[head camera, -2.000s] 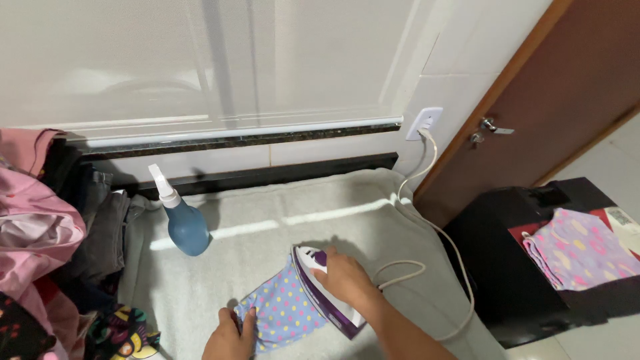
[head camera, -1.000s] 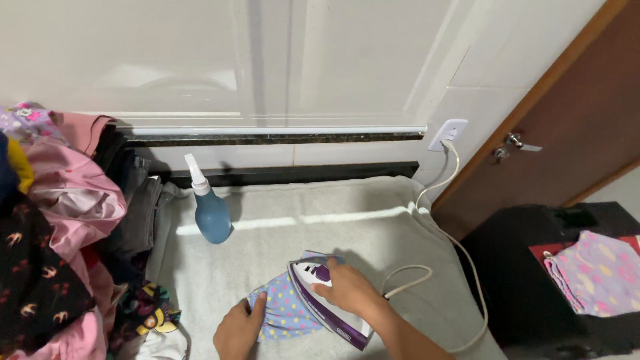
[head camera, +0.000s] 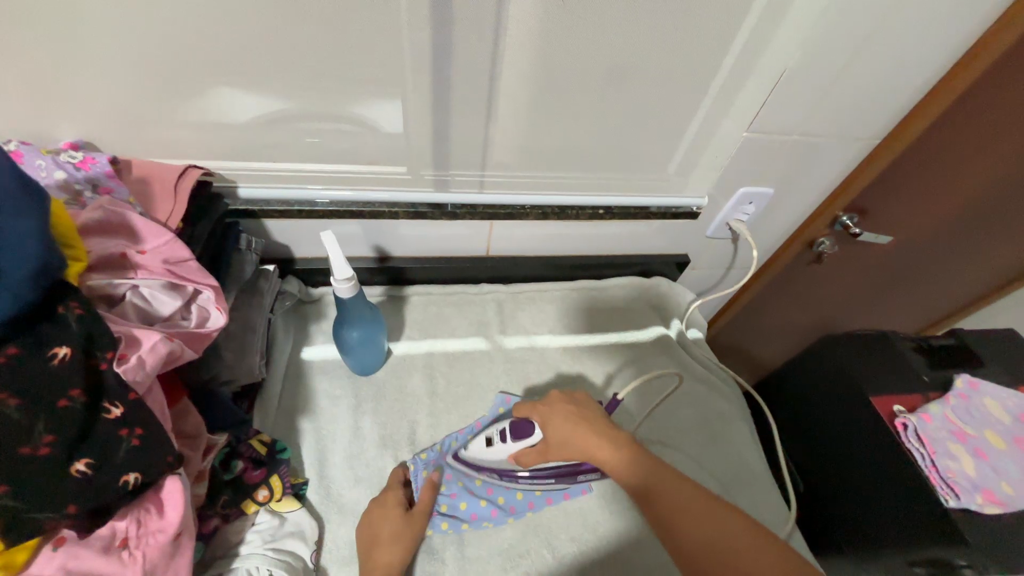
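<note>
A purple and white clothes iron (head camera: 520, 456) lies flat on a blue cloth garment with yellow and pink dots (head camera: 480, 512). My right hand (head camera: 572, 432) is closed around the iron's handle, and its tip points left. At the garment's left edge, my left hand (head camera: 398, 512) pinches the fabric between thumb and fingers. Both rest over a pale towel-like cover (head camera: 432, 416). Behind them, a blue spray bottle with a white nozzle (head camera: 360, 328) stands on the cover.
A heap of clothes (head camera: 120, 360) rises at the left. The iron's white cord (head camera: 768, 400) loops right to a wall socket (head camera: 740, 212). A folded pink patterned cloth (head camera: 972, 448) lies on a black piece of furniture (head camera: 848, 416), near a brown door (head camera: 912, 216).
The iron has moved left over the dotted garment, its tip now nearer my left hand. My left hand still holds the fabric's left side. The view has shifted left, showing more of the clothes heap.
</note>
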